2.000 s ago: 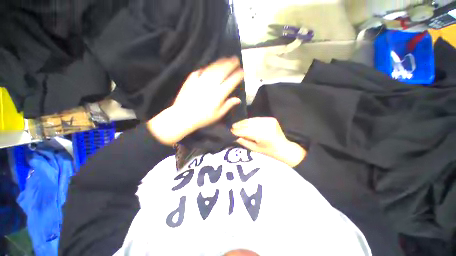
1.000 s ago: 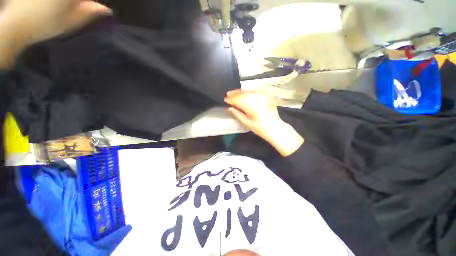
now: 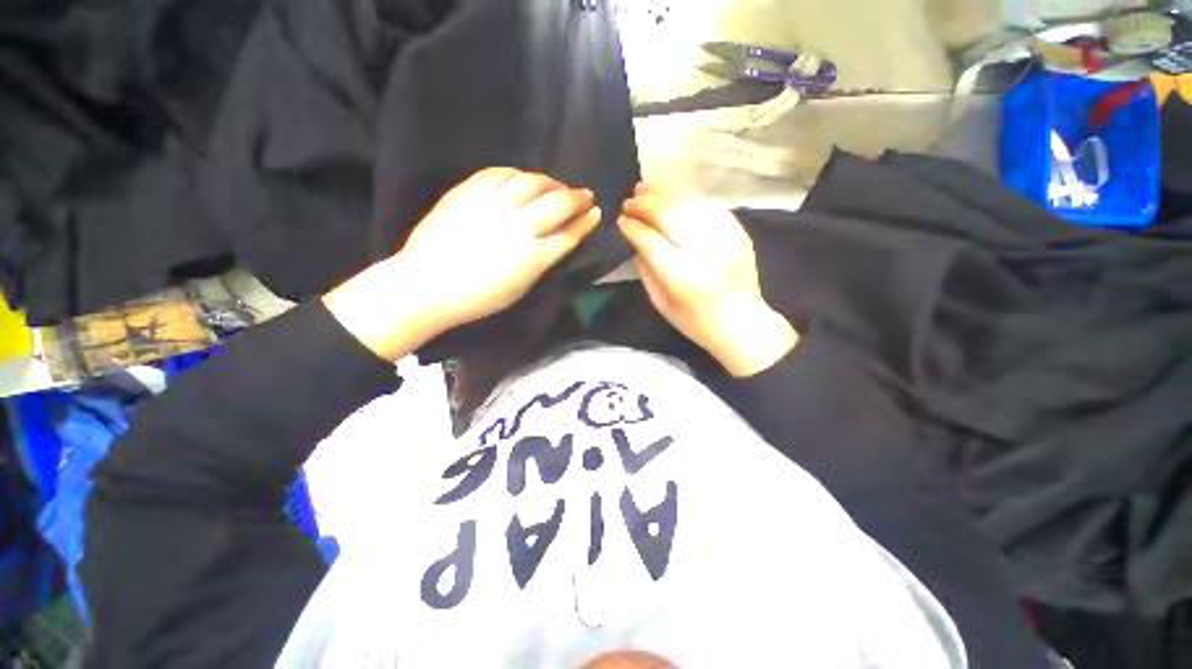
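Note:
A black garment piece (image 3: 451, 124) lies over the machine bed from the top centre to the left, its straight right edge running down toward my hands. My left hand (image 3: 503, 242) pinches the cloth close to that edge, fingertips together. My right hand (image 3: 693, 261) pinches the edge just right of my left fingertips. The hands are almost touching. The lower part of the cloth hangs toward my lap. The needle area is at the top rim and cannot be made out clearly.
Dark purple snips (image 3: 784, 68) and a pale tape loop (image 3: 771, 115) lie on the cream machine bed (image 3: 902, 52). A small blue bin (image 3: 1082, 150) stands at right. More black pieces (image 3: 941, 288) spread below it. A patterned brown item (image 3: 131, 333) and blue cloth (image 3: 81, 477) are at left.
My left hand has come from the upper left to the cloth edge beside my right hand. The cloth now covers the bed's front edge. The needle and presser foot have moved up out of clear view.

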